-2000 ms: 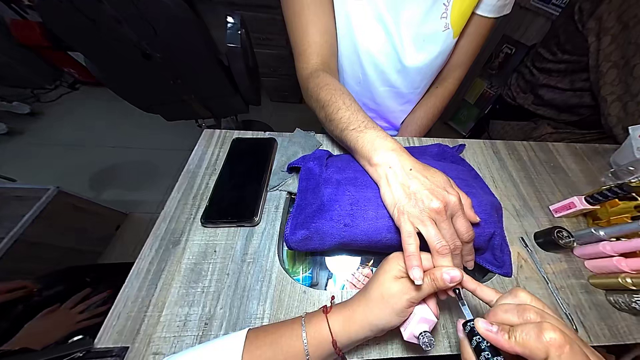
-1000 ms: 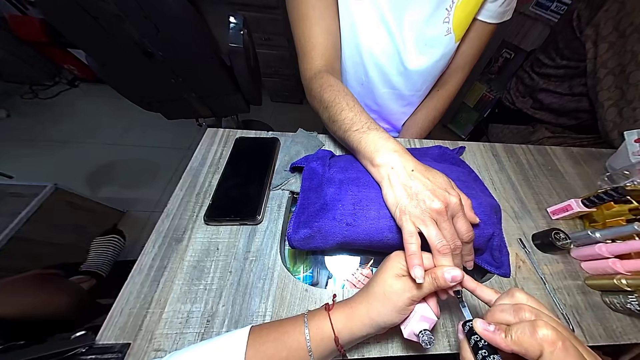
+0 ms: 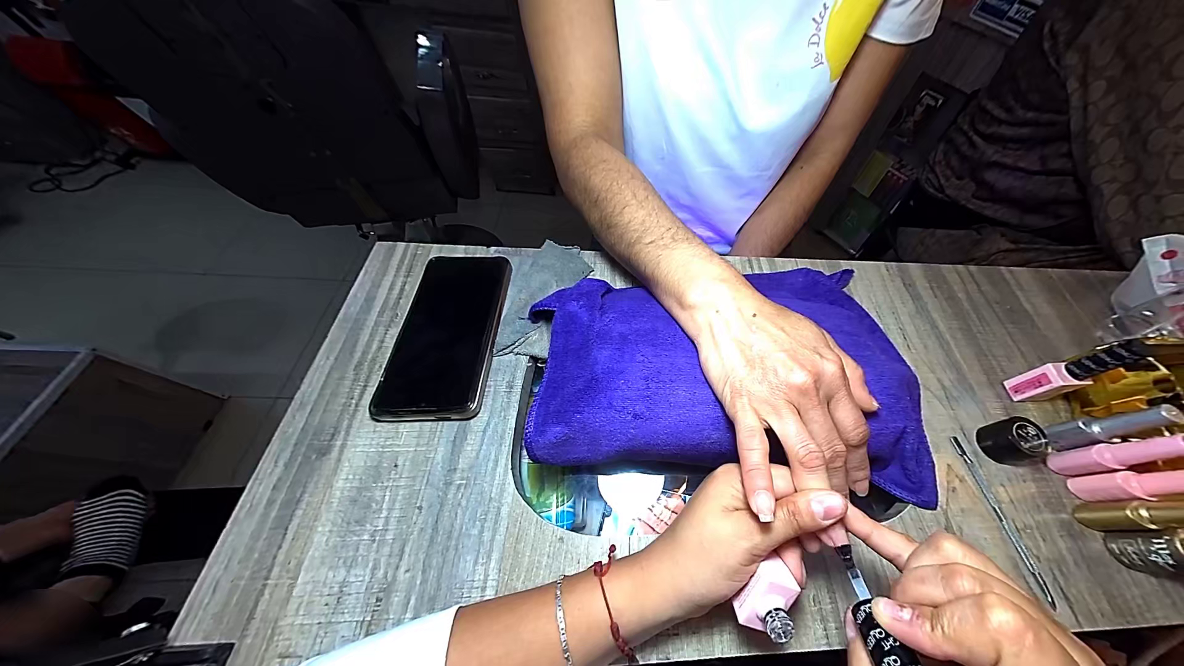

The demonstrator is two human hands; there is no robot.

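My left hand (image 3: 740, 532) pinches a finger of another person's hand (image 3: 786, 370) between thumb and fingers. An open pink nail polish bottle (image 3: 770, 597) is also tucked in that hand, its threaded neck pointing down in the view. The other person's hand lies palm down on a purple towel-covered cushion (image 3: 629, 388). In my right hand (image 3: 962, 601) is the black cap of a nail polish brush (image 3: 856, 578), with the bristles at the nail of the held finger. My right index finger reaches to the fingertips there.
A black smartphone (image 3: 442, 338) lies at the left over a grey cloth (image 3: 546, 287). A metal cuticle tool (image 3: 1004, 523) rests at the right, beside several polish bottles and tubes (image 3: 1119, 458). Under the cushion's near edge is a lit opening (image 3: 564, 499) in the table.
Both my hands and the other person's hand stay nearly in place. At the lower left, a striped sock has come into view that the earliest frame does not show.
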